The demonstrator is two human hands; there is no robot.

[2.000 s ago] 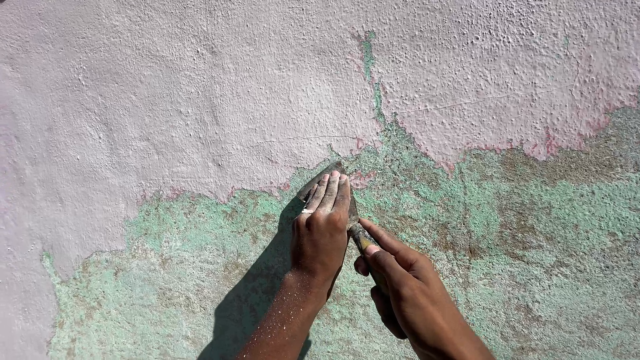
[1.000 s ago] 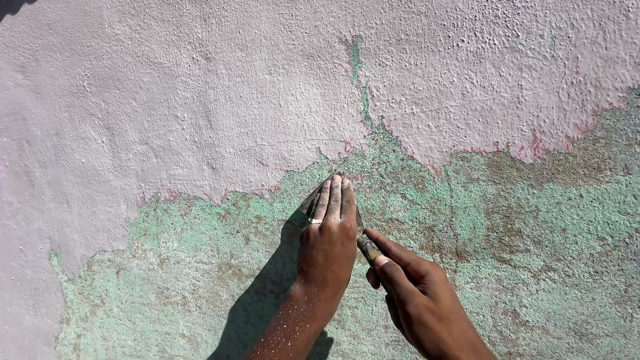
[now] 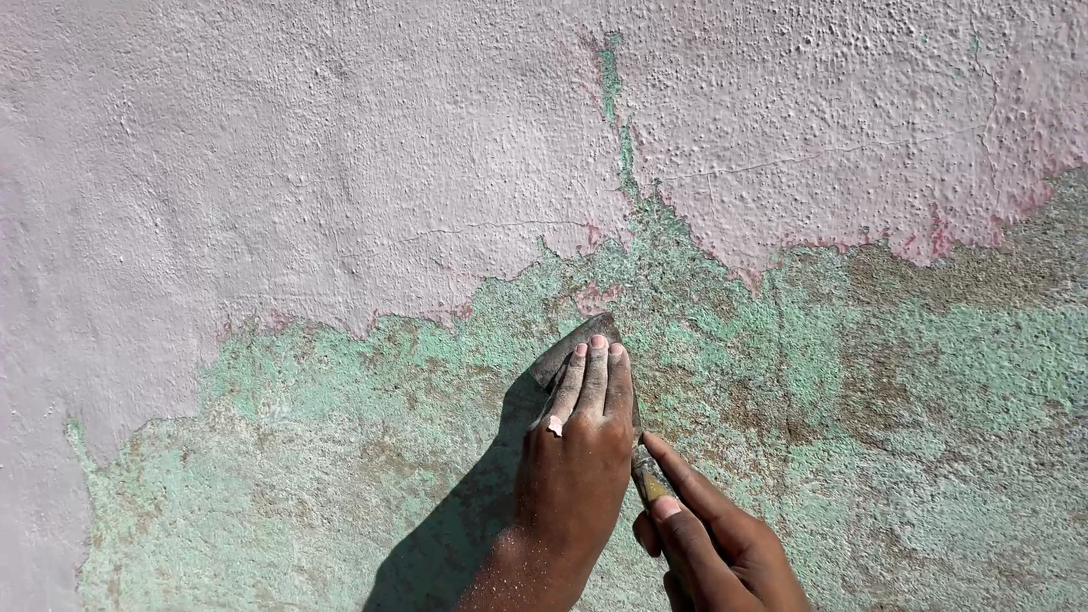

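My right hand (image 3: 722,544) is closed around the handle of a metal scraper (image 3: 571,347) with a flat, worn blade. Over the blade lies my left hand (image 3: 582,433), its dusty fingers stretched together and pressing the metal, with a small pale paint flake on a knuckle. The blade's tip rests on the green, patchy part of a rough wall (image 3: 722,340), just below a small pink patch (image 3: 597,296). Above runs the ragged edge of the pale pink paint (image 3: 408,153). Part of the blade is hidden under my left fingers.
A narrow green strip of bared wall (image 3: 610,81) runs up into the pale paint. Fine cracks (image 3: 816,155) cross the paint at the upper right. The shadow (image 3: 459,518) of my arm falls on the wall at the lower left.
The scraper and both hands have moved down from the ragged paint edge, and more of the blade shows beyond my left fingers. The pale flake on my left hand was there before.
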